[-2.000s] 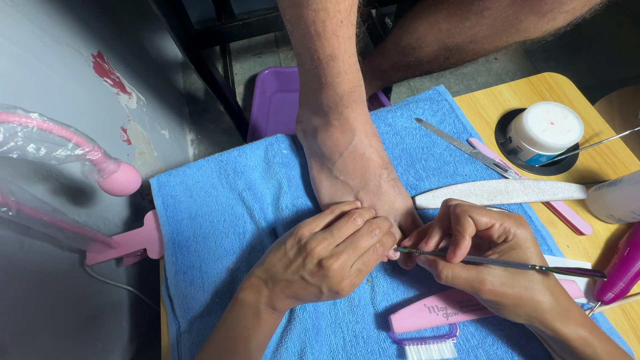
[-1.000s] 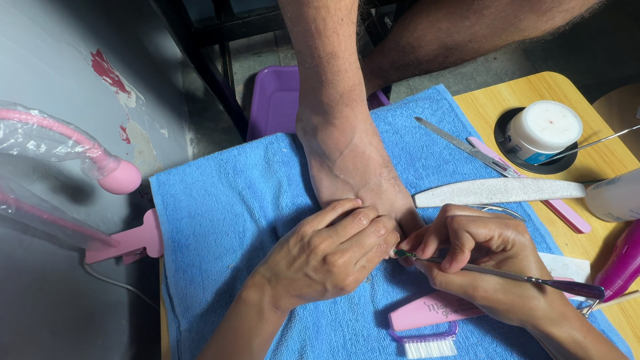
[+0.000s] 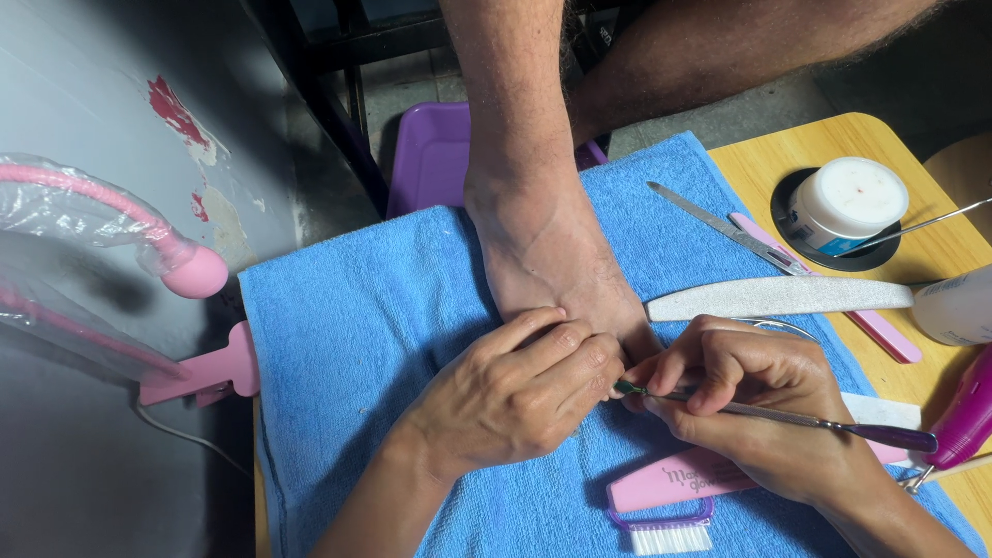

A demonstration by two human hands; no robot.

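A person's bare foot (image 3: pixel 542 256) rests on a blue towel (image 3: pixel 349 310). Curled over its toes is my left hand (image 3: pixel 527 387), which grips the front of the foot and hides most of the toes. My right hand (image 3: pixel 744 395) holds a metal cuticle pusher (image 3: pixel 775 413) like a pen, its greenish tip at a toe beside my left fingertips. Beneath my right hand lie a pink nail file (image 3: pixel 674 479) and a purple-framed nail brush (image 3: pixel 670 537). A grey curved nail file (image 3: pixel 783 297) is just beyond that hand.
A metal file with a pink handle (image 3: pixel 883 335), a white jar (image 3: pixel 852 198) on a black round holder, a bottle (image 3: pixel 957 306) and a magenta tool (image 3: pixel 965 411) occupy the wooden tabletop's right side (image 3: pixel 837 139). Left stands a pink clamp (image 3: pixel 225 364). Behind is a purple basin (image 3: pixel 430 155).
The pusher in my right hand has shifted slightly in angle at the toe. My left hand keeps its place on the foot.
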